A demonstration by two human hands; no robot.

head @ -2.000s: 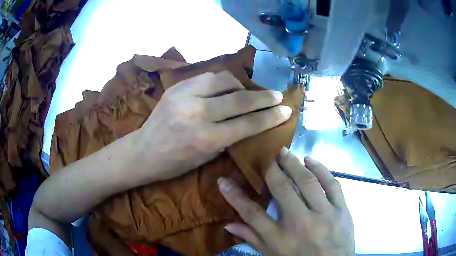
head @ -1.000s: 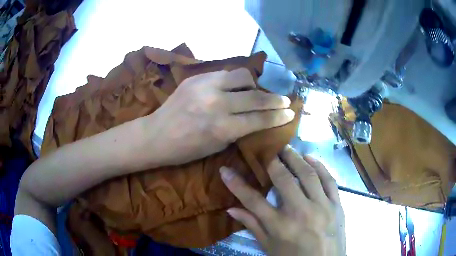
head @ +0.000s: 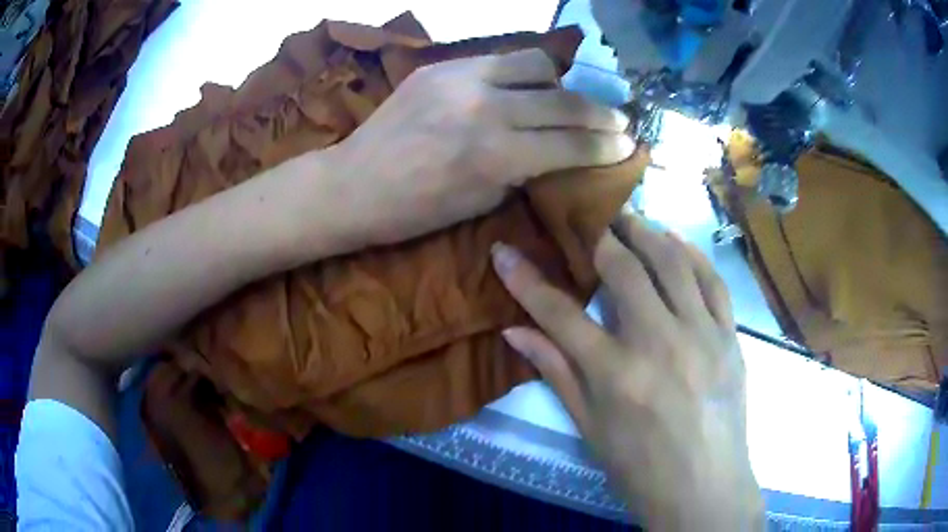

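Note:
A rust-brown gathered panel (head: 364, 322) lies on the white machine table, its puckered rows running left of and below my hands. Its smooth corner reaches the presser foot and needle (head: 647, 116), which are slightly blurred. My left hand (head: 478, 140) lies flat on the cloth, fingertips beside the foot. My right hand (head: 634, 343) rests lower right, thumb and index finger on the cloth and the other fingers at its edge. The cloth under both palms is hidden.
The sewing machine head (head: 811, 52) is at upper right. Flat brown cut pieces (head: 858, 260) lie right of the needle. Red-handled snips (head: 864, 468) lie at lower right. A crumpled brown bundle (head: 62, 114) hangs at left. A ruler scale (head: 499, 457) follows the front edge. Something red (head: 258, 436) shows below.
The view has shifted, so cloth, hands and machine appear higher in the frame and more of the ruler edge shows. Both hands keep nearly the same place on the cloth.

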